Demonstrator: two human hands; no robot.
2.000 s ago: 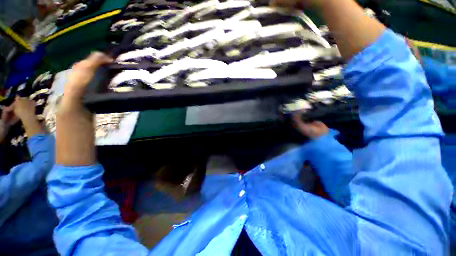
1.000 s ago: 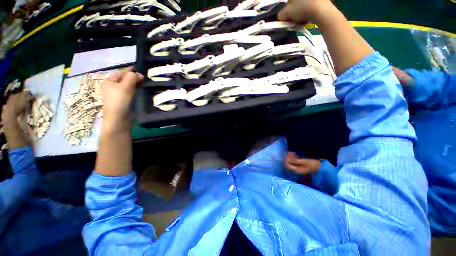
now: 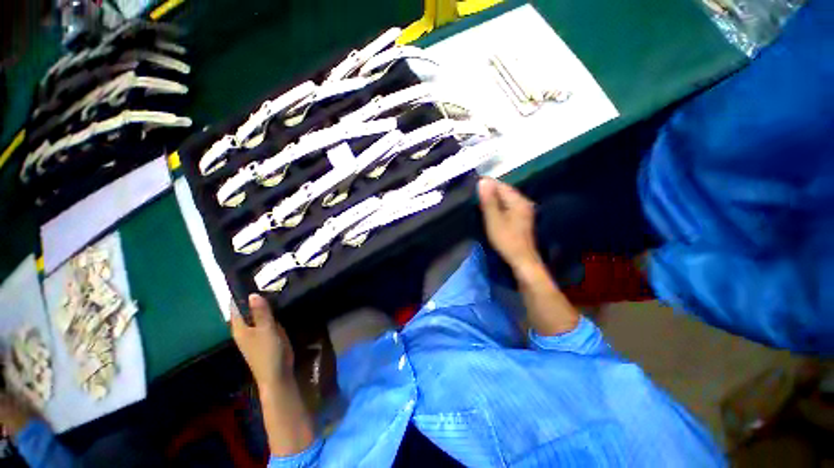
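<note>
A black foam tray (image 3: 315,190) lies tilted to my view on the bench, with rows of part-strapped watches (image 3: 361,219) whose white bands run toward the upper right. A small white label (image 3: 342,157) sits among the rows. My left hand (image 3: 262,343) is at the tray's near left corner, thumb and finger on its edge. My right hand (image 3: 508,219) is at the near right corner, fingertips against the edge. The undersides of my fingers are hidden.
A white sheet (image 3: 572,101) with a few straps (image 3: 521,91) lies right of the tray. Left are a strap pile (image 3: 91,315), a pale sheet (image 3: 108,212) and another filled tray (image 3: 110,101). A yellow post (image 3: 441,14) stands behind. A person in blue (image 3: 745,183) is at right.
The tray has come down from my raised hands onto the bench, and both hands have moved to its near corners. The view has turned, showing the white sheet at right.
</note>
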